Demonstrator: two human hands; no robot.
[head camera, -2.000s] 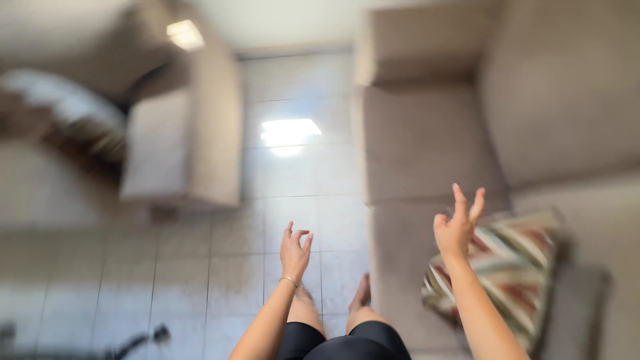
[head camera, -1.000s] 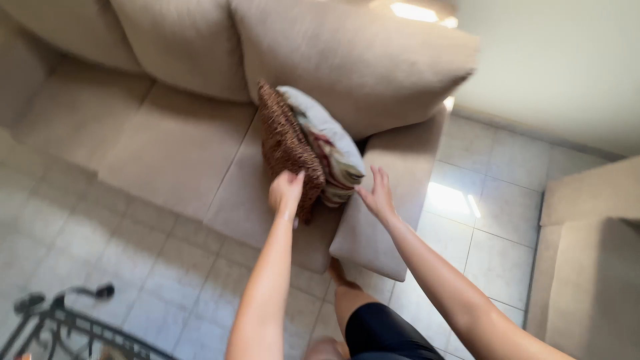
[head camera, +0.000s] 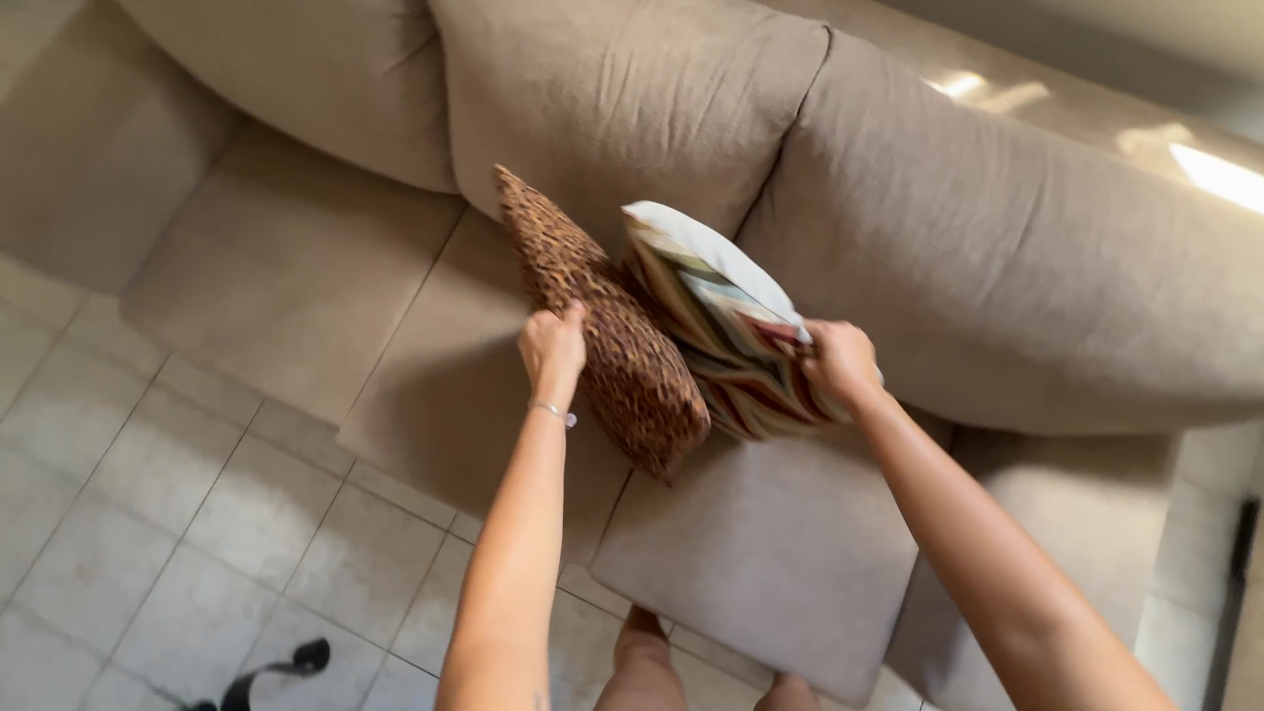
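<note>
My left hand (head camera: 555, 346) grips the left side of a brown speckled throw pillow (head camera: 632, 360), which stands tilted over the sofa's seat. Close to its right is a patterned throw pillow (head camera: 731, 326) with wavy stripes and a white back. My right hand (head camera: 839, 360) is closed on the right edge of that patterned pillow. Both pillows are held above the beige sofa seat cushion (head camera: 770, 533), near the back cushions. A thin bracelet is on my left wrist.
Large beige back cushions (head camera: 987, 217) run along the sofa behind the pillows. Pale floor tiles (head camera: 188, 533) lie in front of the seat. At the lower left, a black curved metal piece (head camera: 267, 671) stands over the floor. My legs are close to the seat's front edge.
My right hand, which was apart and beside the pillows a second ago, now grips the patterned one. The two pillows have moved right along the sofa. The view has turned and shifted.
</note>
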